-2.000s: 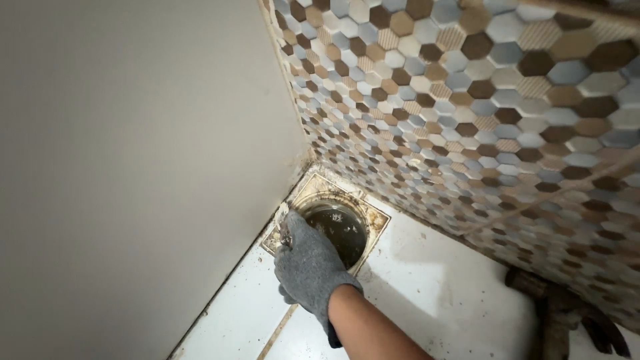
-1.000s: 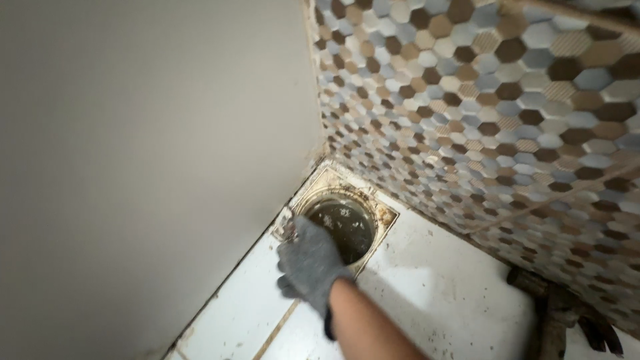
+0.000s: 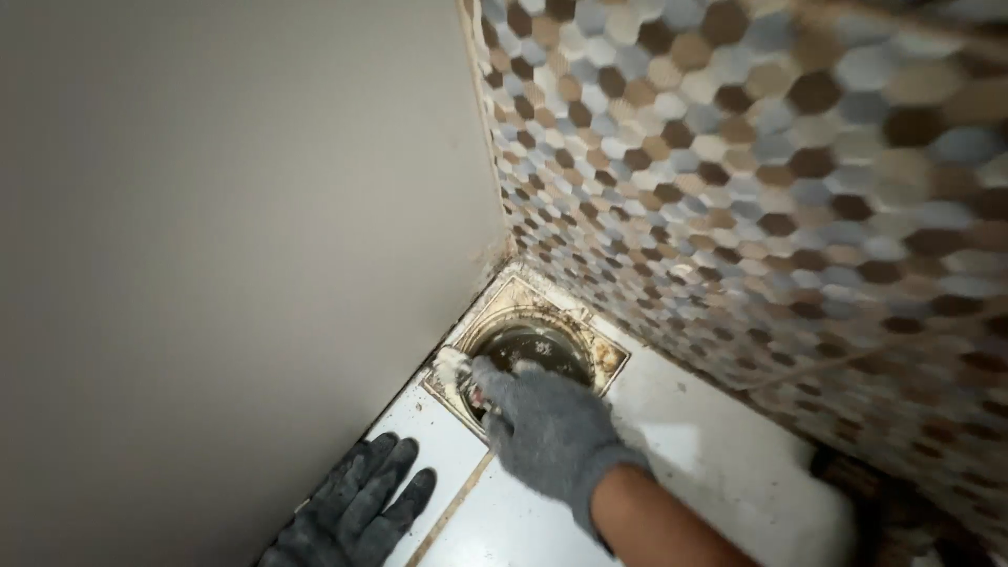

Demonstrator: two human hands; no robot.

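A square floor drain frame [image 3: 610,356] with brown grime and a round opening is set in the corner, and murky water [image 3: 531,346] with pale flecks shows inside. My right hand [image 3: 551,429], in a grey glove, reaches over the drain's near edge. Its fingers are closed on a whitish, dirty clump [image 3: 453,370] at the drain's left rim; what the clump is I cannot tell. At the lower left, my left hand [image 3: 354,500], in a dark, dusty glove, lies palm down by the wall with its fingers apart and nothing in them.
A plain grey wall [image 3: 252,236] rises on the left and a hexagon mosaic wall [image 3: 709,181] on the right. White floor tiles [image 3: 709,465] with a brown grout line run up to the drain. A dark, blurred object [image 3: 882,504] sits at the lower right.
My left hand has come into view at the lower left. My right hand, at the drain's left edge before, now reaches further over the opening.
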